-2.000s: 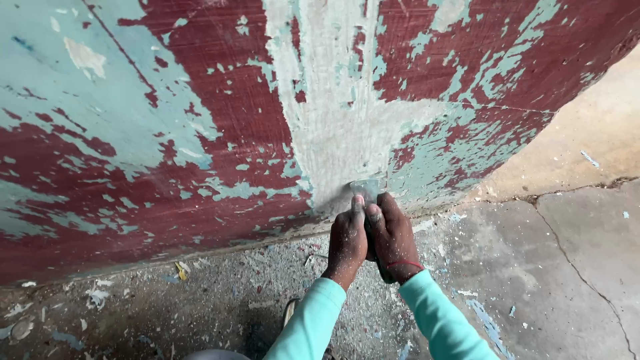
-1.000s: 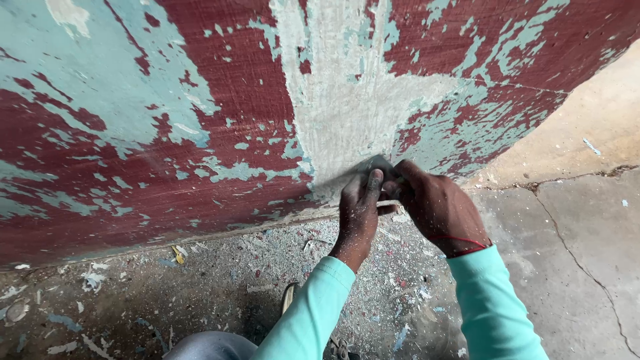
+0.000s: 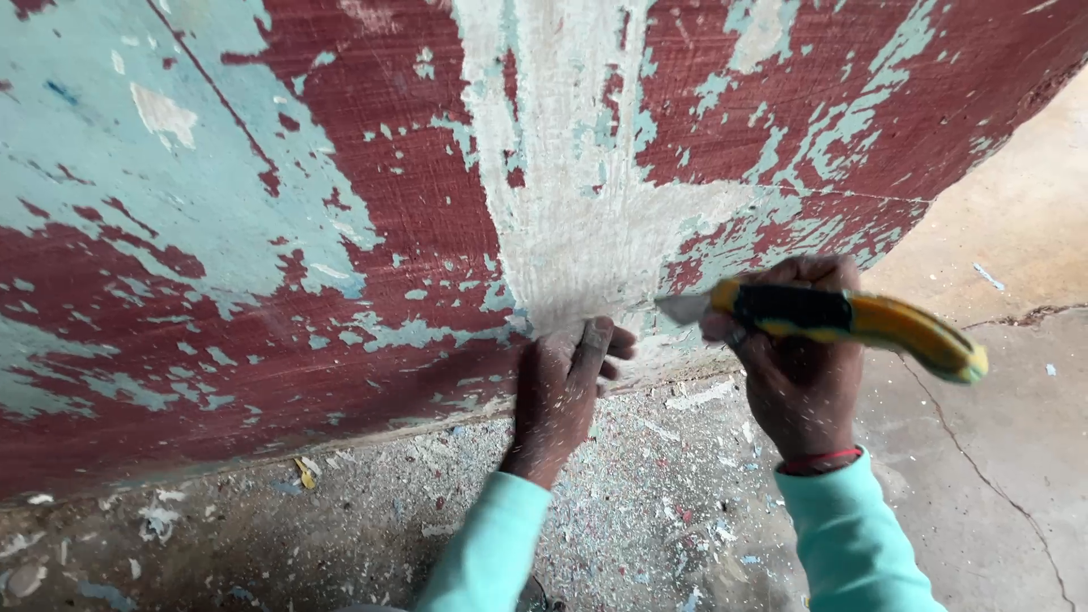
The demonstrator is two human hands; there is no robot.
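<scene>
My right hand (image 3: 803,365) grips a utility knife (image 3: 850,319) with a yellow and black handle, its grey blade pointing left at the wall and slightly blurred. My left hand (image 3: 565,387), dusted with fine specks, is close to the foot of the wall (image 3: 408,204), fingers partly curled; whether it holds a small thing cannot be told. The wall has peeling maroon and light blue paint, with a bare whitish strip (image 3: 578,238) running down above my hands. A red thread circles my right wrist.
Paint flakes and dust (image 3: 646,493) litter the concrete floor (image 3: 977,476) along the wall's base. A long crack (image 3: 977,472) crosses the floor at the right. A small yellow scrap (image 3: 305,474) lies near the wall at lower left.
The hands were together against the lower wall two seconds ago; now they are apart, the right one farther right. The knife's yellow and black handle has come into plain view.
</scene>
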